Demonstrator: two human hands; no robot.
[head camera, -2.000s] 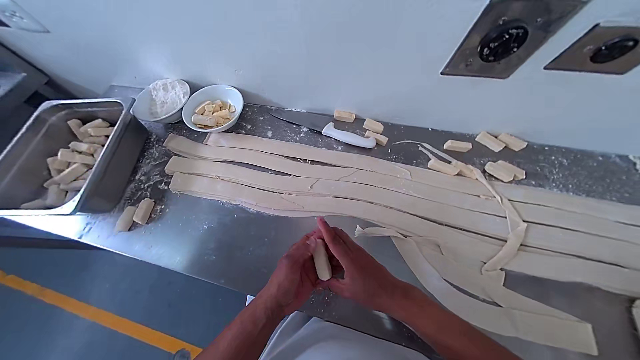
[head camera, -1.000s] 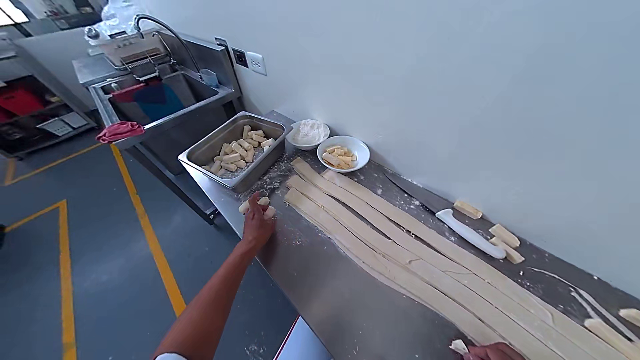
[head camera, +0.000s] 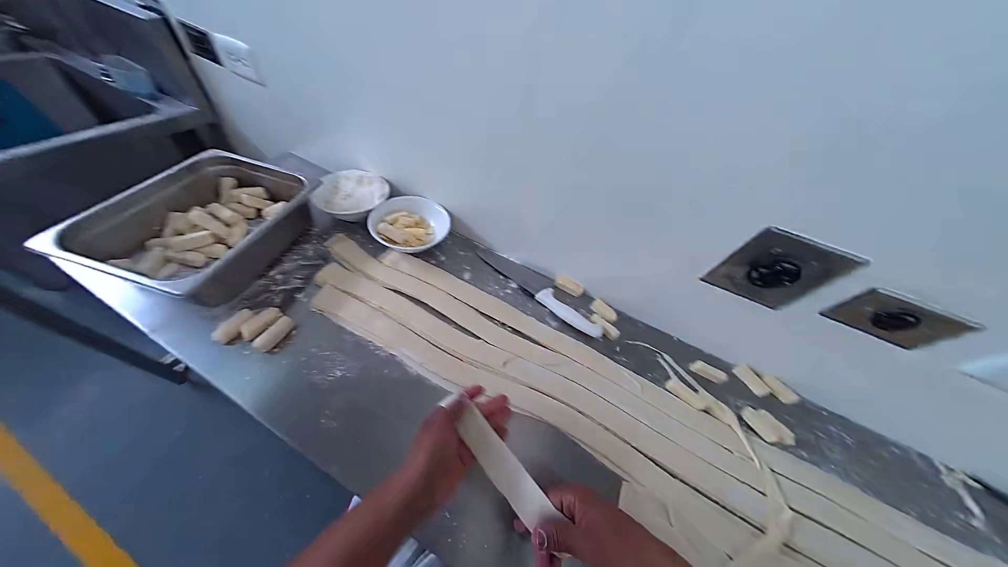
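Observation:
My left hand (head camera: 453, 441) and my right hand (head camera: 583, 524) hold a short strip of dough (head camera: 504, 465) between them, one at each end, over the steel counter. Whether anything lies under the strip in my fingers is hidden. Beyond my hands, long flat dough strips (head camera: 488, 354) run side by side along the counter. Three wrapped dough sticks (head camera: 257, 324) lie at the left, near a steel pan (head camera: 102, 228) that holds several more. Behind the strips are pale cut sticks (head camera: 765, 425), with thin dough trimmings (head camera: 776, 504) across the strips at the right.
A bowl of white flour (head camera: 354, 191) and a bowl of pale pieces (head camera: 409, 224) stand by the wall. A white-handled knife (head camera: 568, 313) lies behind the strips. Two outlet plates (head camera: 783, 268) are on the wall. The steel counter's front edge (head camera: 260, 417) is near me.
My left hand has come back from beside the pan to my right hand, and both now hold a strip. Three sticks lie by the pan, where two lay two seconds ago. The view has swung.

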